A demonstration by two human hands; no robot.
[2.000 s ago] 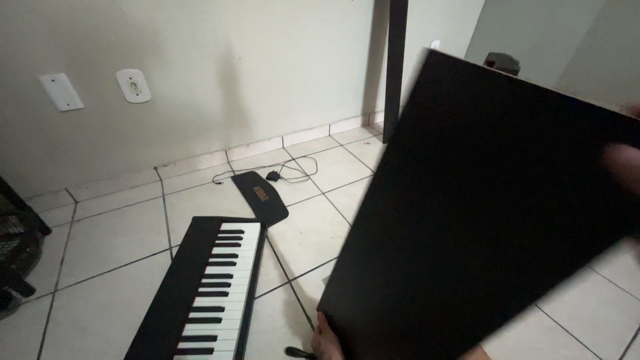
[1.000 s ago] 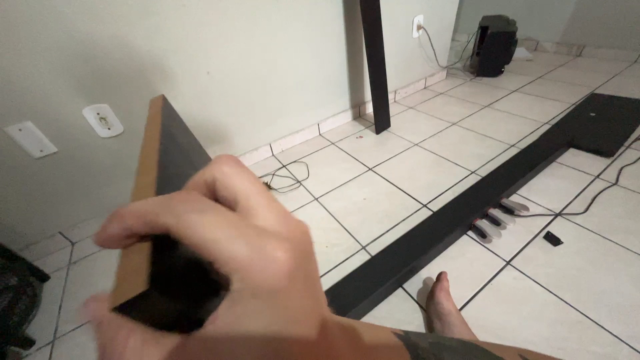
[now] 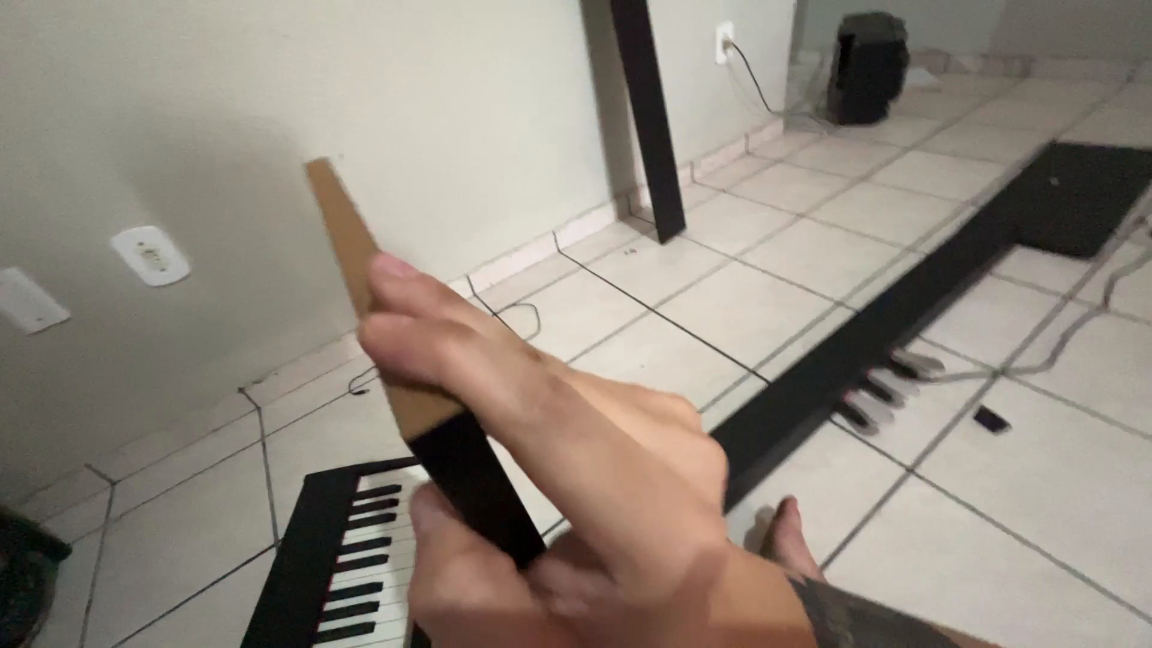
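Observation:
My right hand (image 3: 585,468), with a tattooed forearm, grips a board (image 3: 472,486) at the centre of the head view. The board has a black surface and a bare light-brown edge; it is seen nearly edge-on. Below and left of it, a digital piano keyboard (image 3: 297,549) lies on the tiles, partly covered by my hand. On the right, a long black bar (image 3: 792,405) with three metal pedals (image 3: 886,391) rests on the floor. My left hand is not in view.
A black upright board (image 3: 652,135) stands by the wall. A black boxy object (image 3: 868,67), a flat black panel (image 3: 1080,198), cables and a small black piece (image 3: 993,419) are on the floor. A bare foot (image 3: 792,540) shows near the pedal bar.
The board was broad-face on at the right two seconds before, with fingers at its lower edge; it is now nearly edge-on in my right hand. The view has shifted.

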